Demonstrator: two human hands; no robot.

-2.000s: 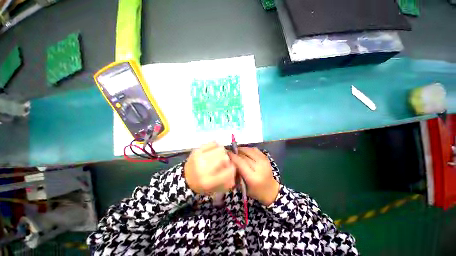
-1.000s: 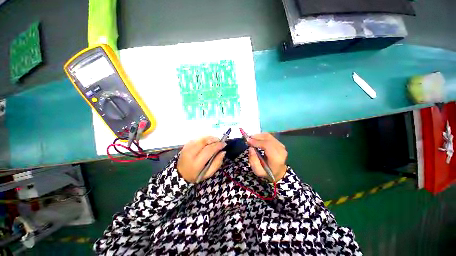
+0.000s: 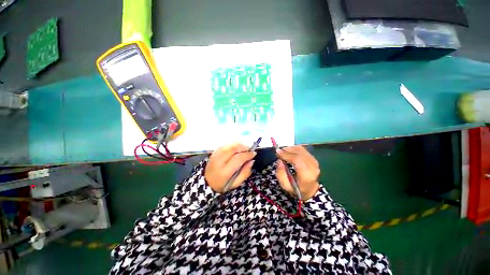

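Note:
My left hand [image 3: 231,167] holds a dark test probe [image 3: 237,175] like a pen, its blue tip pointing up at the sheet's front edge. My right hand [image 3: 298,171] holds the other test probe [image 3: 293,180], its tip red. The two tips are close together but apart, and off the board. A green printed circuit board [image 3: 243,99] lies on the white sheet [image 3: 185,80], just beyond the tips. The yellow-rimmed multimeter [image 3: 141,90] lies on the sheet's left side, red and black lead wires [image 3: 156,154] looping from its lower end.
A yellow-green wrapped bar [image 3: 137,21] runs away behind the meter. Another green board [image 3: 43,48] lies far left. A black-topped box [image 3: 397,38] stands beyond the teal bench edge [image 3: 349,96] at right. A white strip [image 3: 411,99] and pale yellow roll [image 3: 475,106] lie on the teal edge.
Two seconds ago my hands were together. They have since moved apart with one probe in each. Since one second ago the hands look nearly unchanged; the whole view has shifted.

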